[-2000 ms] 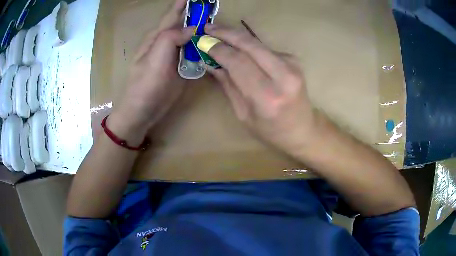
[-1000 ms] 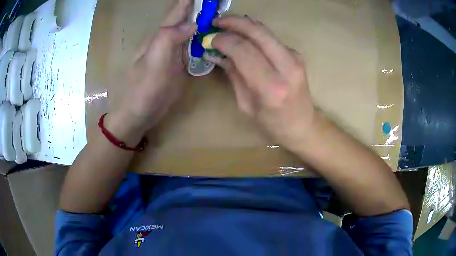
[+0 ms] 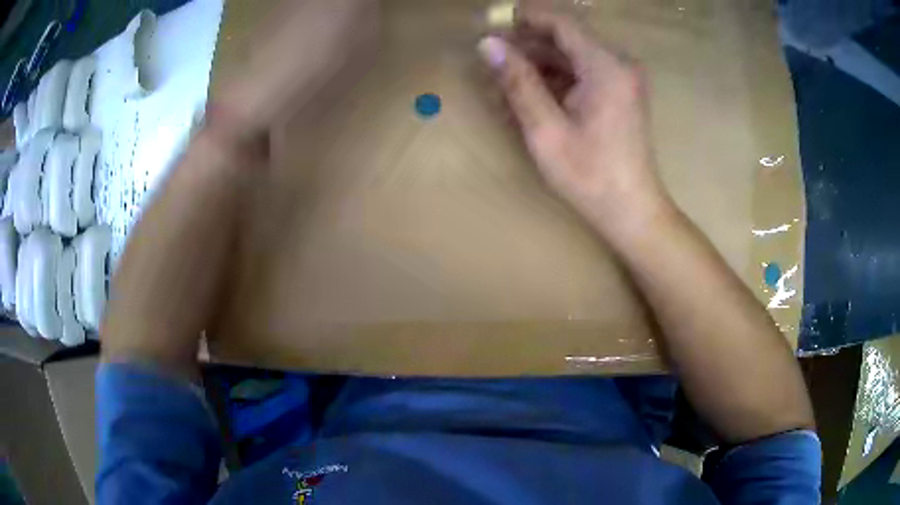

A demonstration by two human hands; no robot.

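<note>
My left hand [image 3: 314,49] is a motion blur at the upper left of the cardboard sheet [image 3: 444,247]; its fingers are lost in blur or cut off by the top edge, so what it holds cannot be told. My right hand [image 3: 582,108] is over the upper right of the sheet, fingers bent, with a cream-yellow cover on one fingertip near the top edge. Nothing shows clearly between its thumb and fingers. The white housing with the blue battery and green board is not in view.
White housings [image 3: 61,182] stand in rows on a white board [image 3: 148,148] at the left. A single curved white piece [image 3: 140,54] lies behind them. A blue-green dot [image 3: 427,105] marks the sheet's upper middle, another [image 3: 773,274] its right edge. Cardboard boxes [image 3: 79,414] are below.
The housing with the battery and board has left the view. My left hand has moved up and left, away from my right. My right hand has moved up and right, off the board.
</note>
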